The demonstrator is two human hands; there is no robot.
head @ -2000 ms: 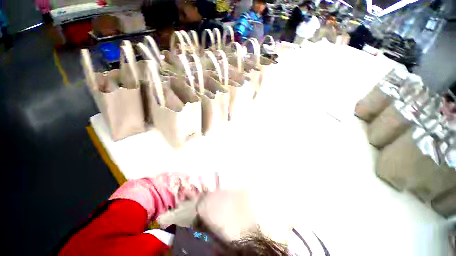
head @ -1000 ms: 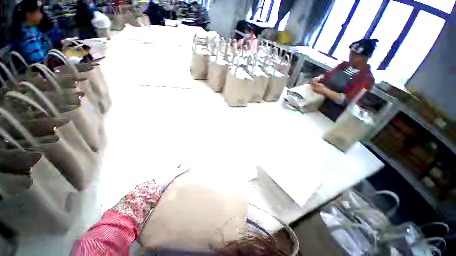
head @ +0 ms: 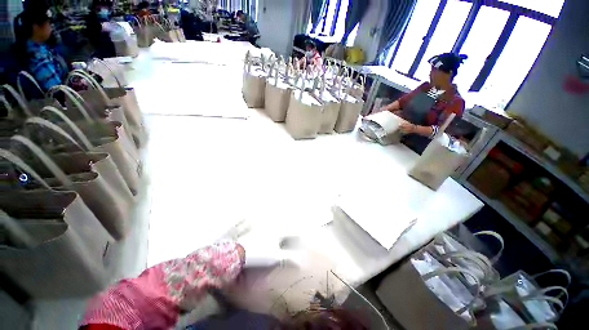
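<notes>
My left arm in a pink-red floral sleeve cover reaches in from the lower left. My left hand [head: 239, 229] is pale, blurred and almost lost against the white table; its grip cannot be told. A beige tote bag [head: 284, 280] lies low in front of me, blurred and cut off by the bottom edge, with the sleeve against its left side. A thin handle curves at its right. Strands of hair cover part of it. My right hand is not in view.
Empty beige bags [head: 87, 200] line the left side. A pale board stack [head: 378, 222] lies at the table's right edge. Stuffed bags [head: 426, 290] stand lower right, others [head: 303, 115] at the back. A person [head: 431, 103] across the table handles a bag.
The bag in front is lower and more blurred, with less of its flat face showing. My left sleeve has moved slightly right. The person across has turned a bag further towards the table.
</notes>
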